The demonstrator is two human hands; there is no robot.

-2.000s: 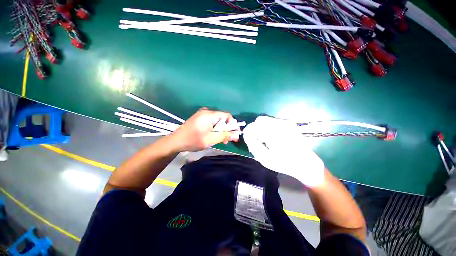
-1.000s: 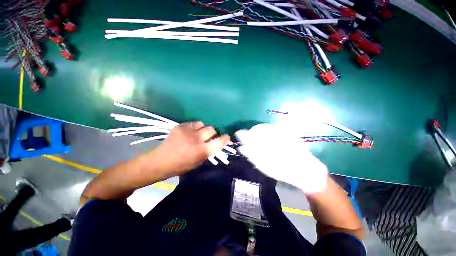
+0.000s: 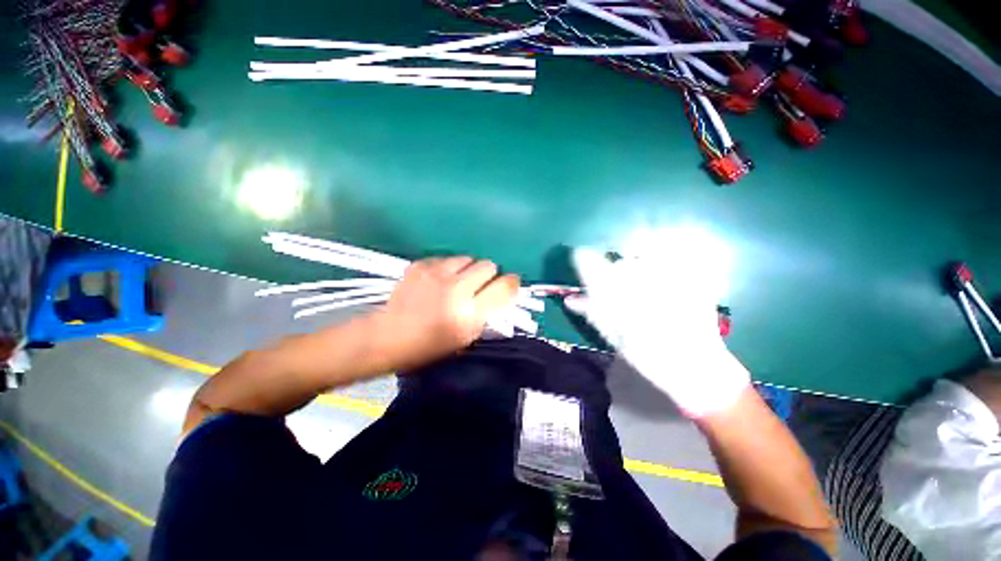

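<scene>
My bare left hand [image 3: 452, 301] is closed around several white sleeving tubes [image 3: 335, 254], whose long ends fan out to the left and short ends show at its right. My gloved right hand [image 3: 648, 318] is closed on a wire harness; thin wires [image 3: 557, 292] show between the two hands, reaching a tube end at my left hand. The harness's red connector [image 3: 723, 322] shows just past the right side of the glove, mostly hidden by it. Glare blurs the glove's fingers.
Loose white tubes [image 3: 395, 75] lie at the far side of the green table [image 3: 439, 164]. The sleeved harness pile [image 3: 757, 82] is far right, unsleeved harnesses [image 3: 82, 77] far left. A neighbour's harness [image 3: 973, 296] and sleeve [image 3: 944, 449] are at right. A blue stool [image 3: 101, 296] stands left.
My gloved hand has moved right along the harness, covering most of it and its connector. Wires now show between the hands. The tubes in my left hand have shifted in their fan.
</scene>
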